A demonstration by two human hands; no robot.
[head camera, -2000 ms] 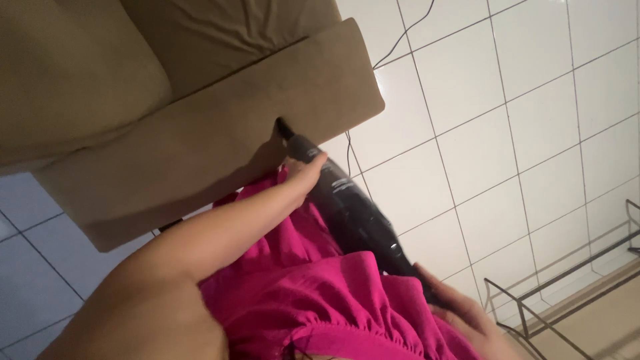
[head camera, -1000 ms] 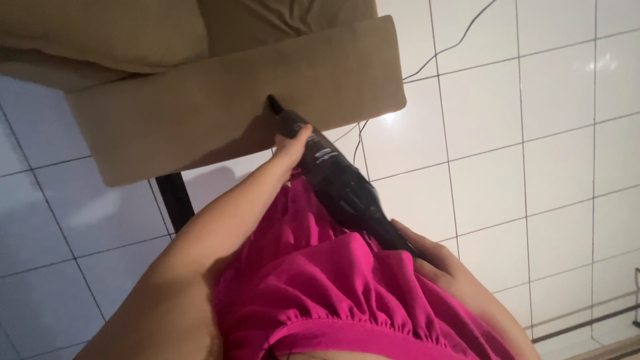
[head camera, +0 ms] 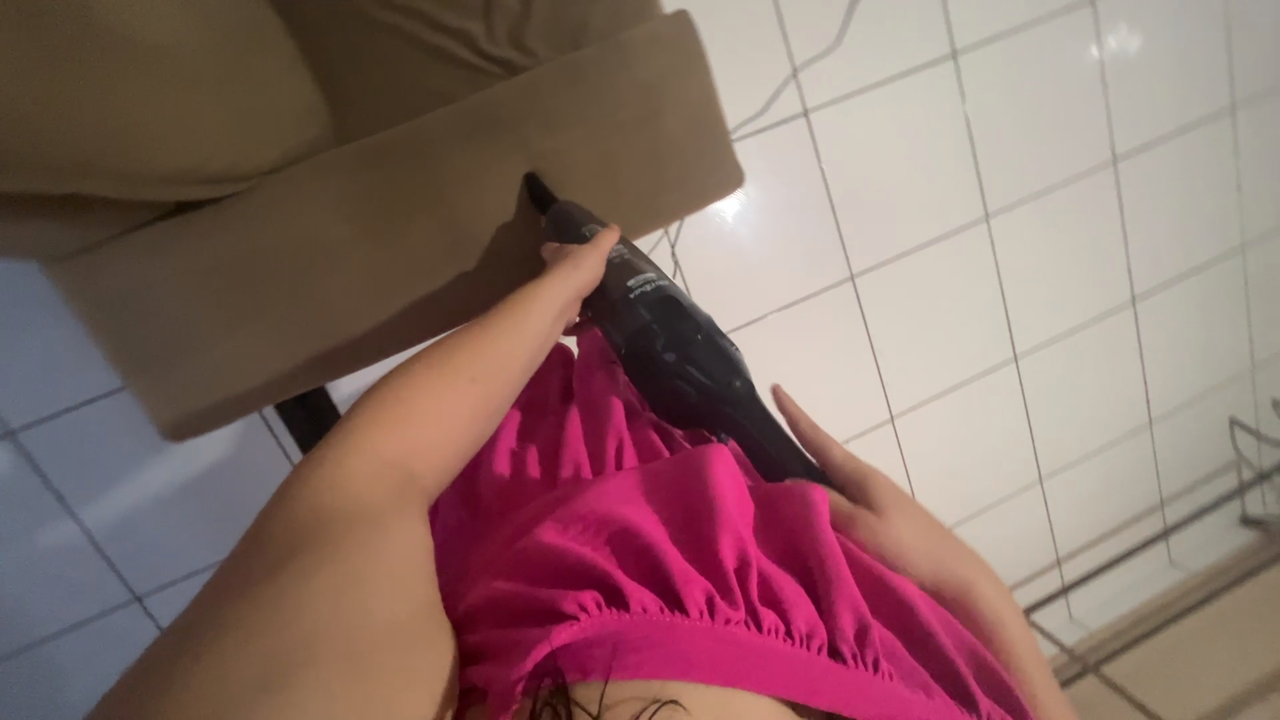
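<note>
A black handheld vacuum cleaner (head camera: 680, 340) lies diagonally in front of my body, its narrow nozzle (head camera: 538, 192) at the tan upholstered sofa arm (head camera: 400, 190). My left hand (head camera: 582, 270) grips the front of the vacuum's body just behind the nozzle. Around its rear handle is my right hand (head camera: 850, 480), with the thumb or a finger extended along one side; the rest of its fingers are hidden by the pink garment (head camera: 640, 530) and the handle.
Sofa cushions (head camera: 140, 90) adjoin the arm at the upper left. A thin cable (head camera: 800, 70) runs over the glossy white floor tiles (head camera: 900, 230). A dark sofa leg (head camera: 308, 418) shows below the arm. Thin metal bars (head camera: 1150, 535) stand at the lower right.
Both hands keep hold of the vacuum, and its nozzle stays at the sofa arm. A finger of my right hand now stands away from the handle. The view has shifted and tilted.
</note>
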